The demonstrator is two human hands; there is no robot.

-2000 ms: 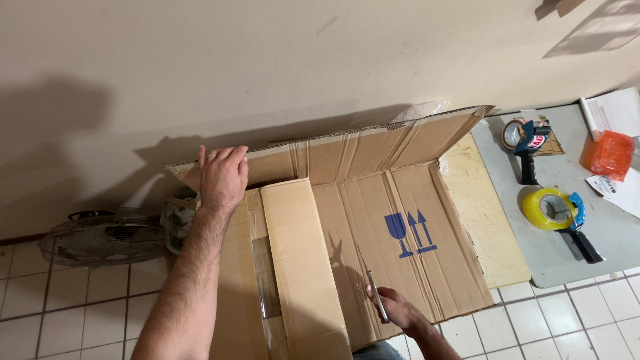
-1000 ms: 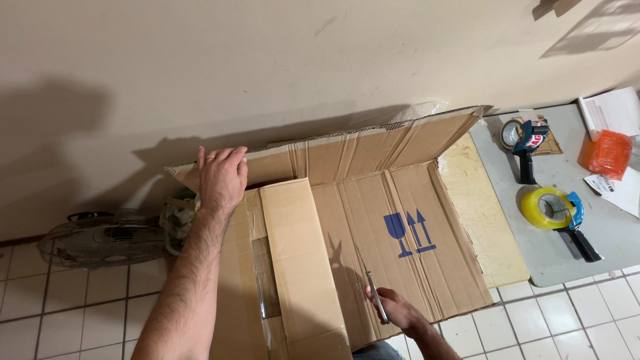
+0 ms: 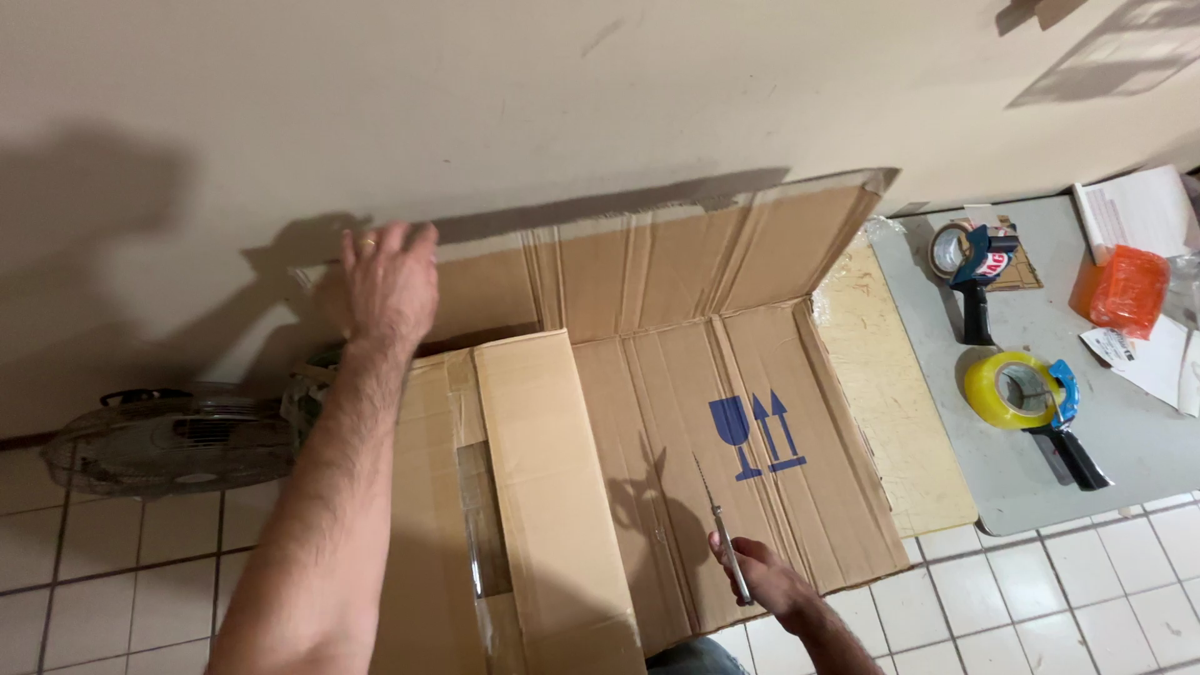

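Note:
My left hand [image 3: 392, 286] grips the raised top edge of a large cardboard sheet near its left end, by the wall. A corrugated cardboard sheet [image 3: 656, 469] lies flat in front of me, printed with blue glass and arrow symbols; its back panel [image 3: 675, 253] stands up at a crease. In my right hand [image 3: 764, 574], low over the sheet's front part, is a thin metal tool [image 3: 728, 544] with a narrow serrated blade pointing forward. A cardboard box [image 3: 553, 487] with clear tape along it rests on the sheet's left side, beneath my left forearm.
On the grey table [image 3: 1153, 469] at right are a yellow tape roll in a dispenser [image 3: 1017, 389], another tape dispenser [image 3: 980, 262], an orange plastic-wrapped packet [image 3: 1132, 289] and papers [image 3: 1139, 220]. A fan [image 3: 178, 441] is on the left by the wall. White tiles cover the floor.
The raised back panel has shifted slightly at its left end, where my left hand has moved a little. My right hand keeps the metal tool in nearly the same place.

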